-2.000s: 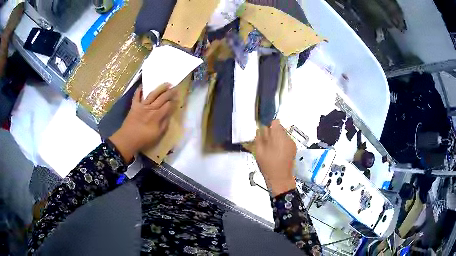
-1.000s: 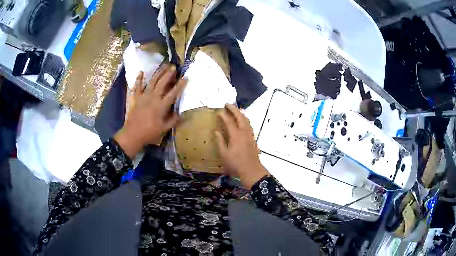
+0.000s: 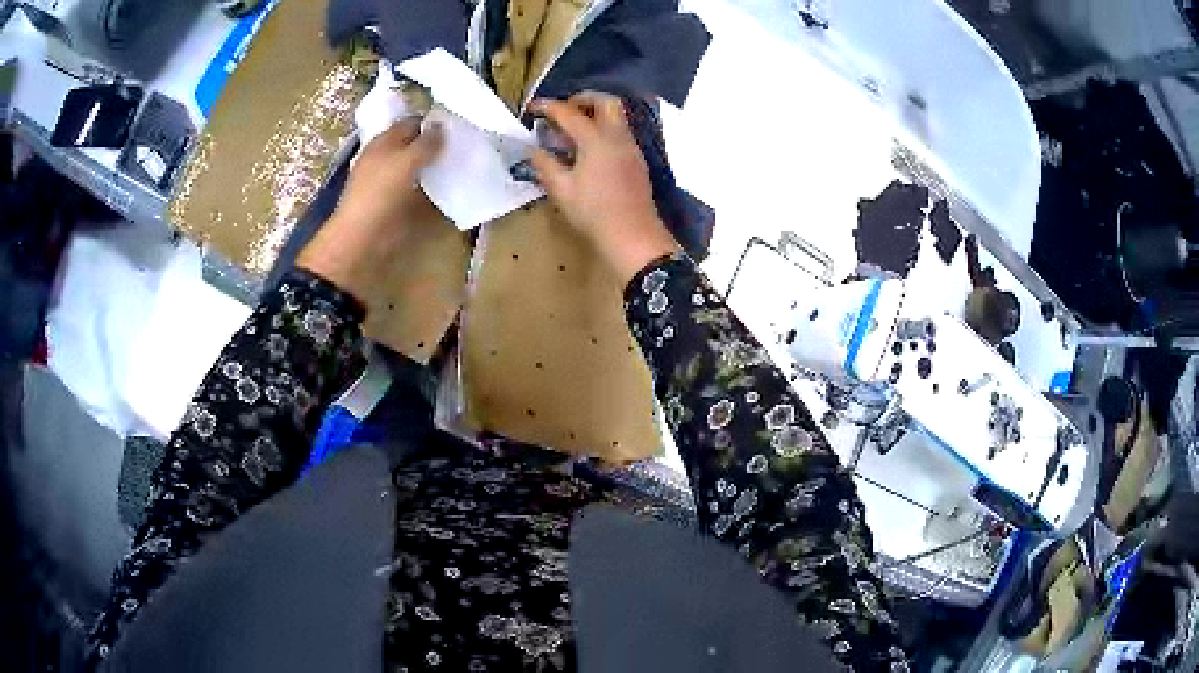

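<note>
A white piece (image 3: 476,178), cloth or paper, is held up between both hands above the patterns. My left hand (image 3: 392,164) grips its left side, thumb on top. My right hand (image 3: 598,164) has its fingers at its right edge, with a small bit of grey-blue patterned material at the fingertips. Below lie tan pattern pieces with dark dots: a large one (image 3: 552,335) hangs over the table's front edge, and another (image 3: 414,296) lies left of it. Dark fabric panels (image 3: 644,53) lie behind and right. What lies under the white piece is hidden.
A shiny brown board (image 3: 263,145) lies at the left, near a black object (image 3: 99,116). The white sewing machine (image 3: 986,408) stands at the right, with maroon-black scraps (image 3: 890,226) behind it. White cloth (image 3: 145,329) lies below the table's left edge.
Both hands have moved up and away from the wearer. The white piece, flat before, is now lifted and partly folded between them. The large dotted pattern is more exposed.
</note>
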